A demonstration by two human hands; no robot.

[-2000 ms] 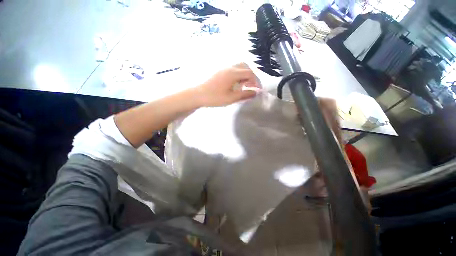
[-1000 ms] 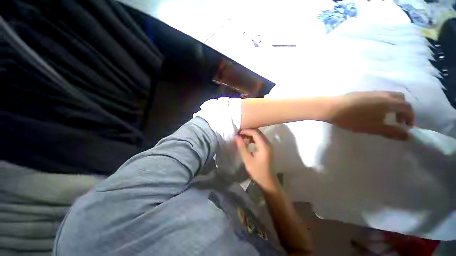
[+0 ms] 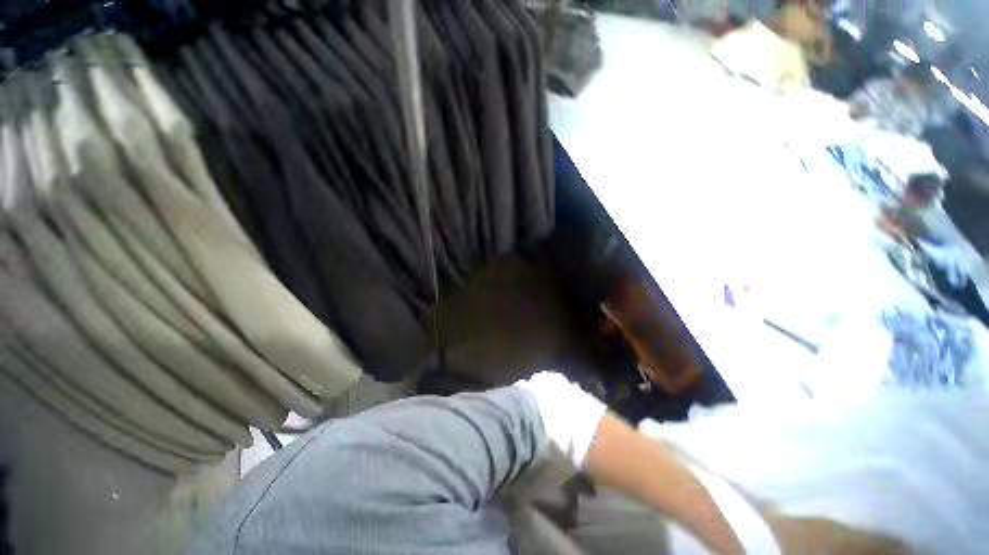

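My left forearm reaches from a grey sleeve with a white cuff [image 3: 569, 417] toward the bottom right. A white strip [image 3: 740, 507] crosses it near the wrist. Beyond the strip, a blurred skin-toned shape, apparently my left hand [image 3: 840, 537], is cut off by the bottom edge; its fingers and any hold are hidden. My right hand cannot be made out. White cloth [image 3: 868, 461] spreads beside the forearm at the lower right.
Beige garments [image 3: 206, 304] hang at the left, beside dark garments [image 3: 358, 163]. A white table [image 3: 694, 184] runs diagonally at the right, with a dark thin stick [image 3: 792, 334] and blue-and-white cloth [image 3: 927, 347] on it. Dark space with a brownish object [image 3: 656, 336] lies below its edge.
The view has swung left toward the hanging garments. My left arm has shifted to the bottom right. My right hand, at the left cuff one second ago, no longer shows. The rail is out of view.
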